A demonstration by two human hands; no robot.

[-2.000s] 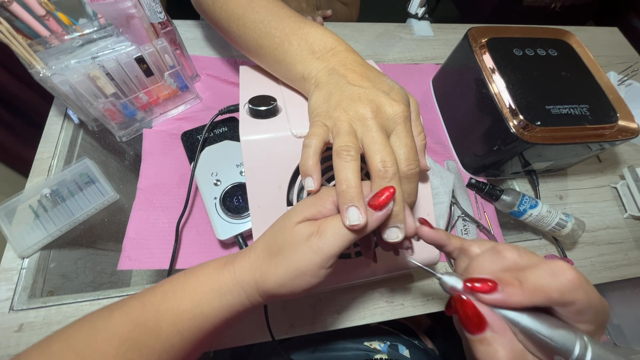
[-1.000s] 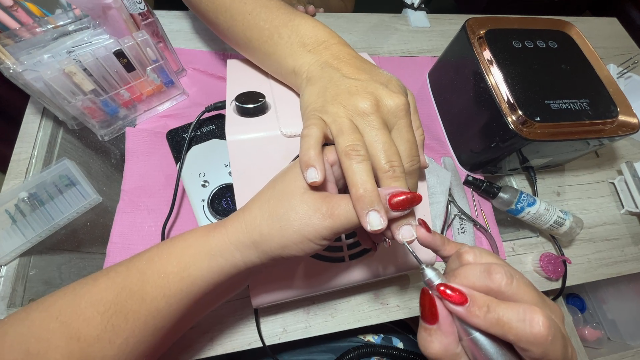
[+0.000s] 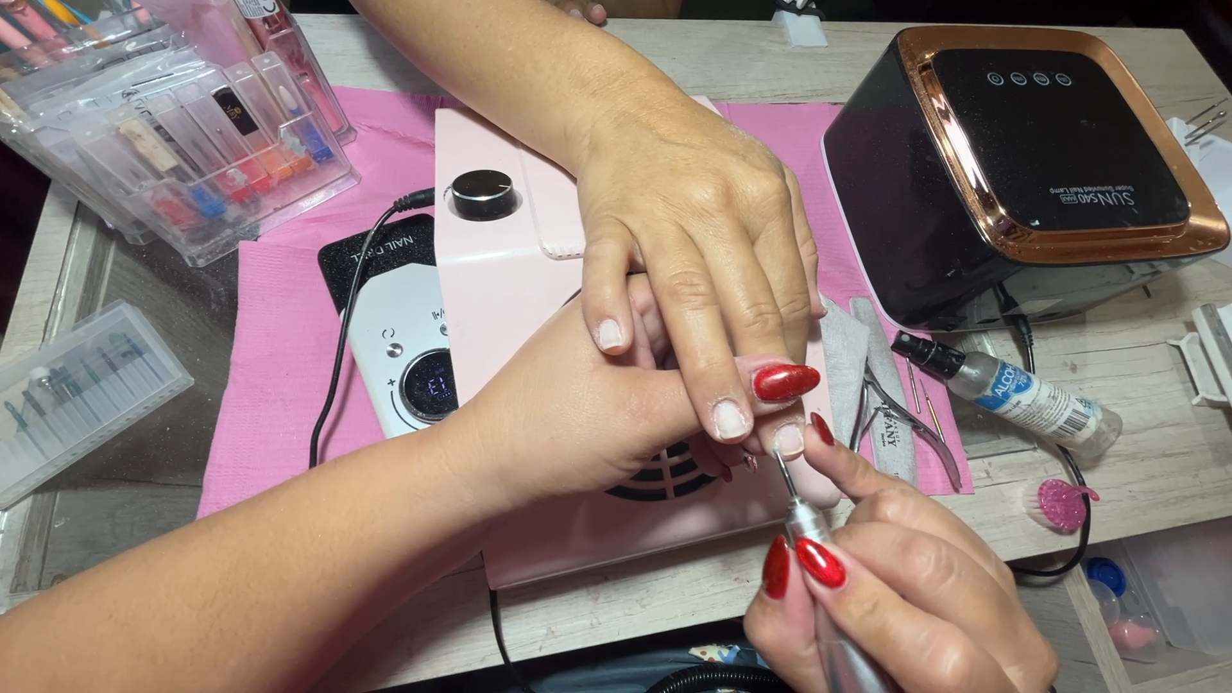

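Observation:
My left hand [image 3: 587, 395] reaches in from the left and holds the fingers of another person's hand [image 3: 703, 231], its thumb with a red nail lying across them. My right hand [image 3: 914, 577] grips a silver nail drill handpiece [image 3: 808, 525], its thin bit at the edge of one of that person's fingernails [image 3: 788, 440]. Its index fingertip rests by the same finger. Beneath the hands sits a pink nail dust collector [image 3: 539, 510] with a black knob and a round grille. At its left lies a white nail drill control unit [image 3: 399, 337] with a lit display.
A black and copper nail lamp [image 3: 962, 173] stands at the right. Near it lie a spray bottle [image 3: 1039, 395], cuticle nippers [image 3: 910, 423] and a pink brush [image 3: 1062, 505]. At the left are a clear organizer [image 3: 221, 192] and a drill-bit case [image 3: 87, 395]. Black cables cross the table.
The drill tip has moved from beside the fingertips onto the edge of a fingernail. My left hand keeps its hold on the other person's fingers. The view has shifted slightly.

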